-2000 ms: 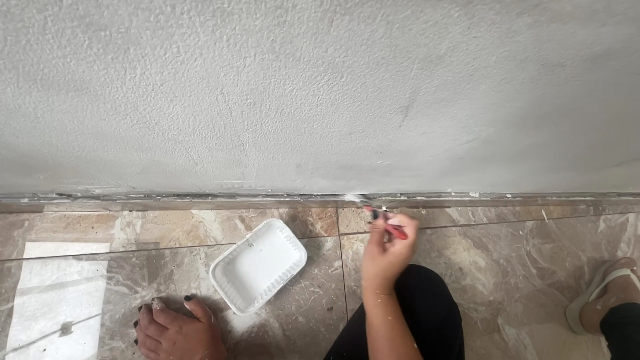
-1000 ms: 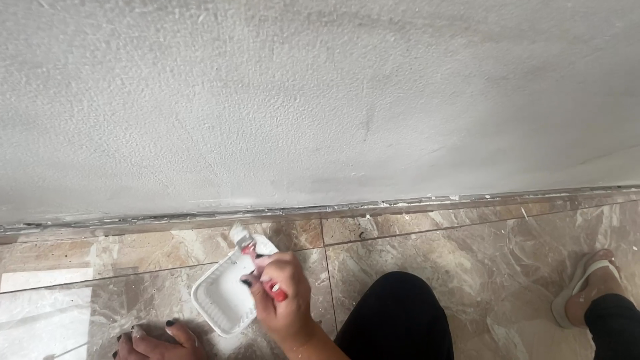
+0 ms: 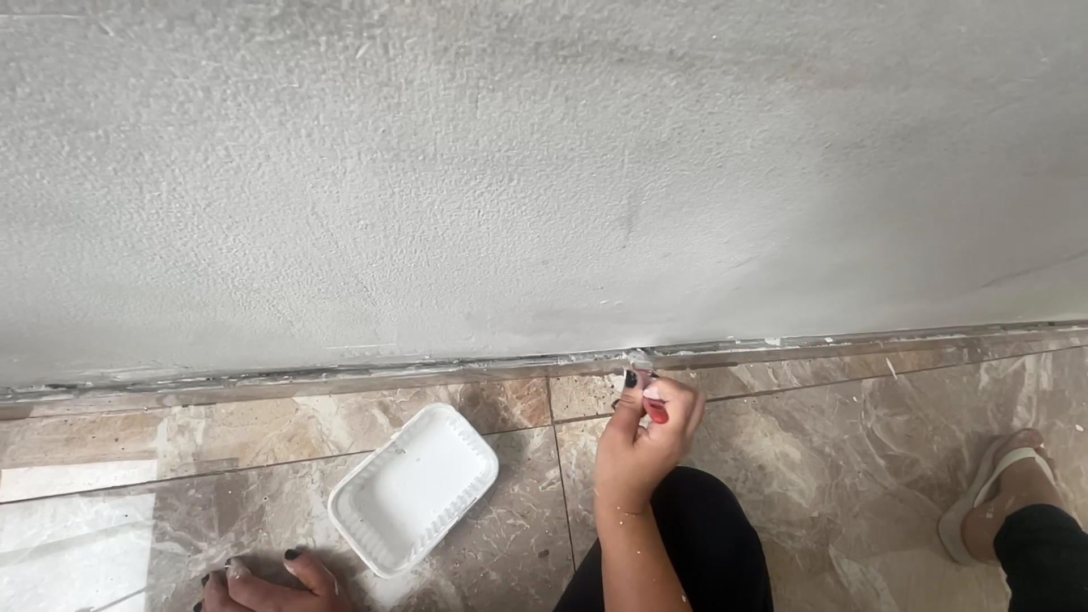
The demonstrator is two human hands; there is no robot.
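Observation:
My right hand (image 3: 653,412) is closed around a paintbrush (image 3: 655,410) with a red handle. The brush's whitish tip touches the joint where the grey textured wall (image 3: 510,212) meets the narrow ledge of the tiled baseboard (image 3: 476,370). To the left of that hand, a white plastic tray (image 3: 416,489) lies tilted on the marbled floor tiles, white inside. My left hand (image 3: 272,586) rests on the floor left of the tray, fingers spread and holding nothing, partly cut off by the bottom edge of the view.
A bent knee in black trousers (image 3: 710,535) is beside my right forearm. At the right, a foot in a pale flip-flop (image 3: 990,493) stands on the brown marbled tiles (image 3: 816,476). Bright light reflects off the floor at the left.
My right hand was over the tray with the brush a second ago; it has moved right and up to the wall's base. The left hand stays on the floor.

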